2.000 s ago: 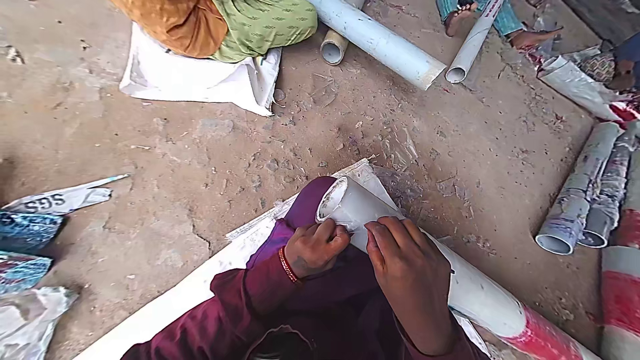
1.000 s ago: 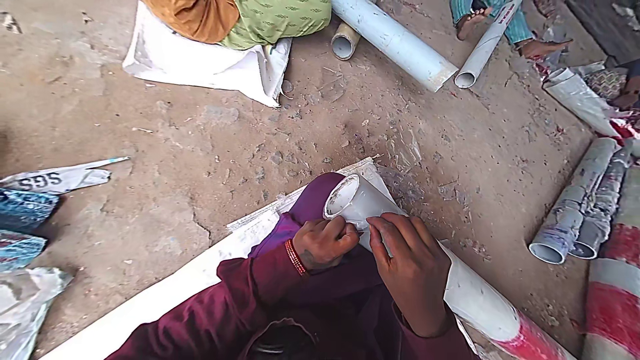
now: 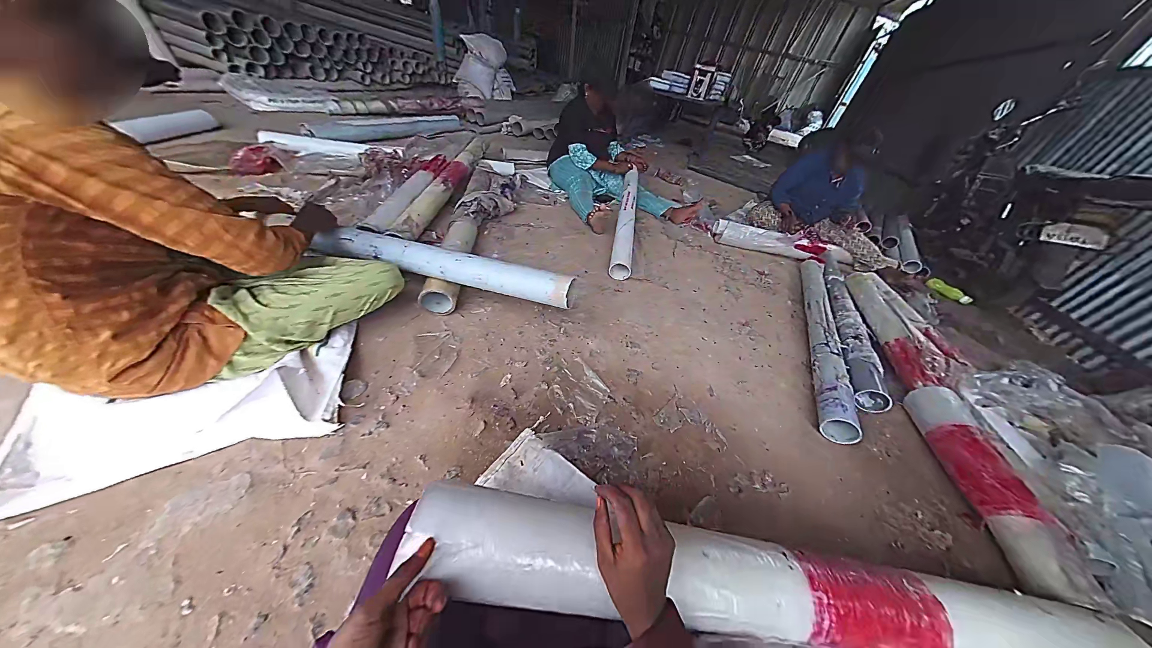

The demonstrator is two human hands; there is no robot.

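Note:
A long white plastic pipe (image 3: 720, 576) with a glossy film over it and a red band (image 3: 873, 598) lies across my lap, running to the lower right. My left hand (image 3: 396, 598) is at the pipe's near-left end, thumb and fingers apart, its fingertips by the lower edge. On top of the pipe, left of the red band, rests my right hand (image 3: 634, 553), its fingers bent; whether it pinches the film cannot be told. Behind the pipe a white sheet corner (image 3: 540, 468) lies on the ground.
At left a person (image 3: 153, 261) sits on a white sack (image 3: 180, 432) beside a grey pipe (image 3: 450, 265). Two more people sit farther back with pipes. Several pipes (image 3: 832, 360) and clear plastic film (image 3: 1026, 396) lie at right; stacked pipes (image 3: 297, 45) stand behind.
The view has tilted up strongly. My hands, close together at the pipe's end before, are now farther apart, the right one farther along the pipe.

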